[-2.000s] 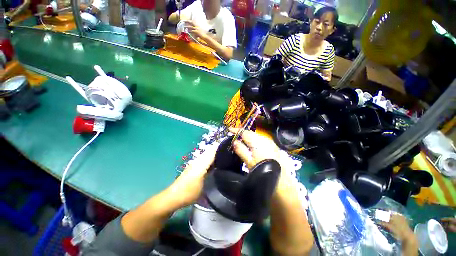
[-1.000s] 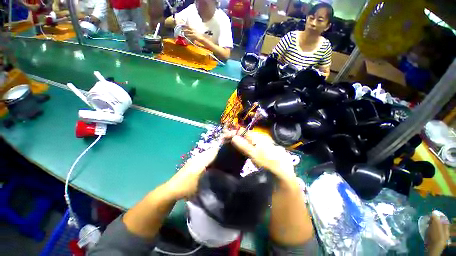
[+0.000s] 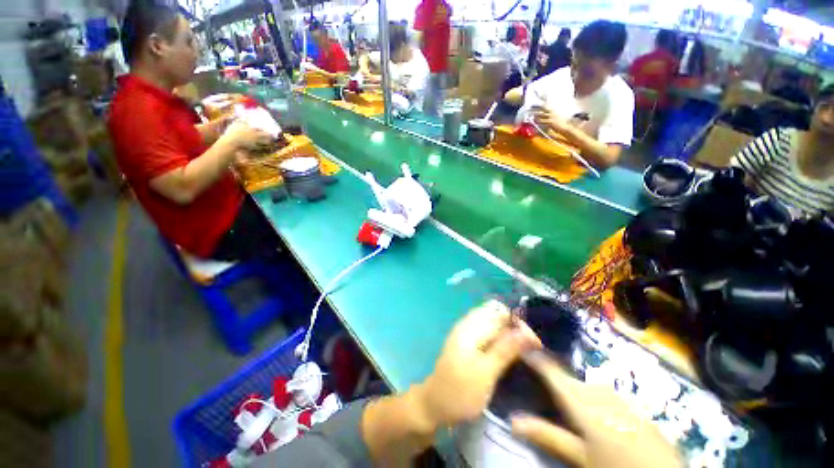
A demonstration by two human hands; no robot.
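Note:
A black shell [image 3: 523,393] stands on a white housing [image 3: 498,446] at the bottom centre, close to me; the picture's edge cuts off the housing. My left hand [image 3: 475,361] grips the shell's upper left side, fingertips at its rim. My right hand [image 3: 594,416] is around its right side, blurred, with the fingers across the front. The two hands nearly touch at the top. Whether wires are between the fingers is hidden. A white unit with two antennas [image 3: 402,208], a red cap [image 3: 370,234] and a white cable [image 3: 327,291] lies on the bench.
Small white parts [image 3: 640,375] and thin wires [image 3: 604,270] lie right of my hands, before a heap of black shells [image 3: 750,297]. A green conveyor [image 3: 475,215] runs behind. A blue basket [image 3: 206,411] with red-and-white parts stands below the bench. Workers sit left and across.
The view has swung left, showing a red-shirted worker and more of the basket. My hands have moved from the wire ends above the shell down onto the shell itself.

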